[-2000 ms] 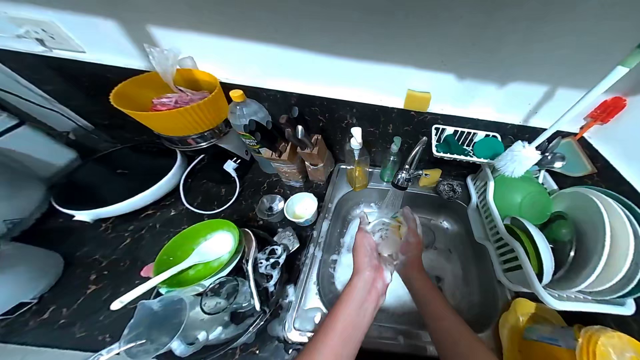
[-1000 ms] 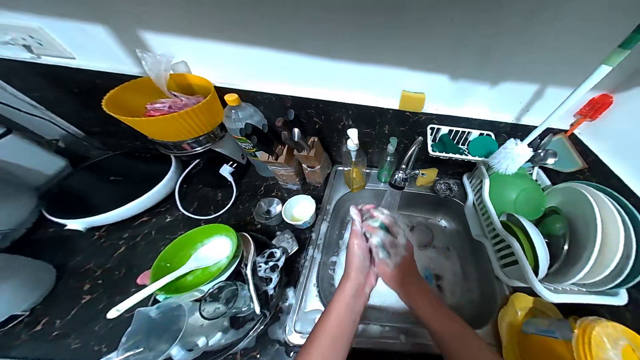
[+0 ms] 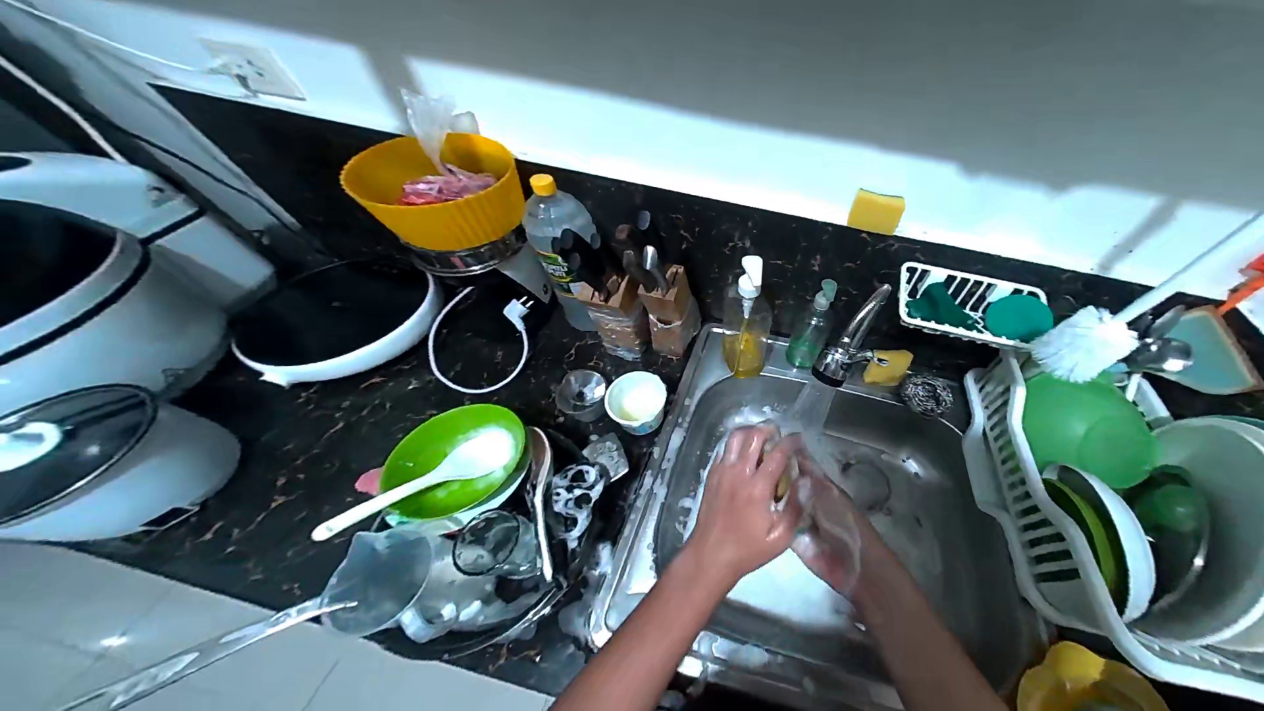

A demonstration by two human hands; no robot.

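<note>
Over the stainless steel sink [image 3: 948, 583], my left hand [image 3: 746, 504] and my right hand [image 3: 829, 523] are close together, both wet. A small yellowish thing, perhaps a sponge, shows between the fingers of my left hand; my fingers hide most of it. My right hand has suds or a clear film of water on it, and whether it grips anything is hidden. Water runs from the faucet [image 3: 851, 341] just behind my hands. White foam lies in the sink below them.
Left of the sink, a green bowl [image 3: 425, 464] with a white ladle [image 3: 474, 454] sits among soapy dishes. Soap pump bottles [image 3: 748, 331] stand behind the basin. A white dish rack [image 3: 1017, 474] with bowls is at the right, beside a yellow object [image 3: 1086, 681].
The thick lather on my hands one second ago is mostly gone. My hands have come apart slightly, and a yellowish thing now shows between them. The view has shifted left.
</note>
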